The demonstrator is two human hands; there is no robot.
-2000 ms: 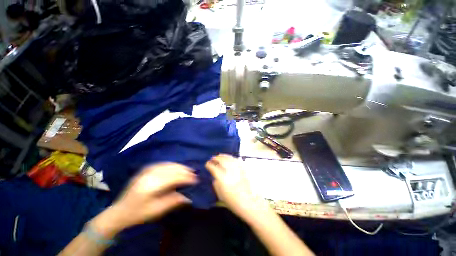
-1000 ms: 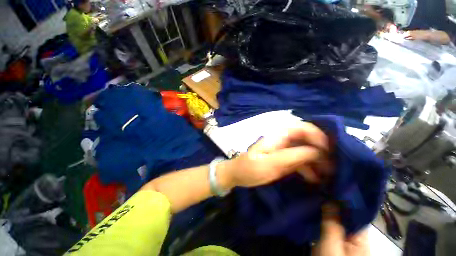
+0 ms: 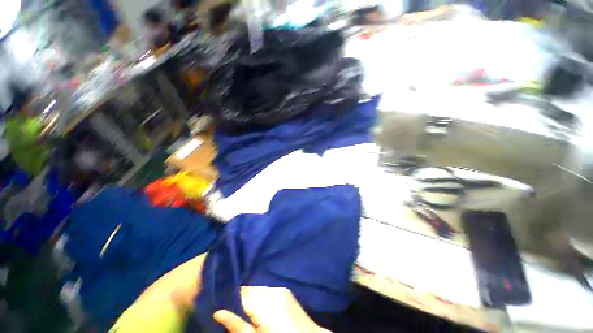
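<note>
A navy cloth piece lies at the front of the white table and hangs over its edge towards me. My right hand is at its lower part, with the fingers closed on a fold. My left hand shows only as the wrist at the cloth's left side, below a yellow-green sleeve; its fingers are hidden by the cloth. More navy cloth lies behind, against the machine's left end. The needle area is blurred.
The cream-grey sewing machine stands right, with black-handled scissors, snips and a phone before it. A black plastic bag is behind. A teal-blue garment heap and red-yellow bundle lie left.
The view swung left and has partly turned back right. The navy cloth, bunched up between my hands a second ago, is now spread flatter at the table edge, with my hands lower on it.
</note>
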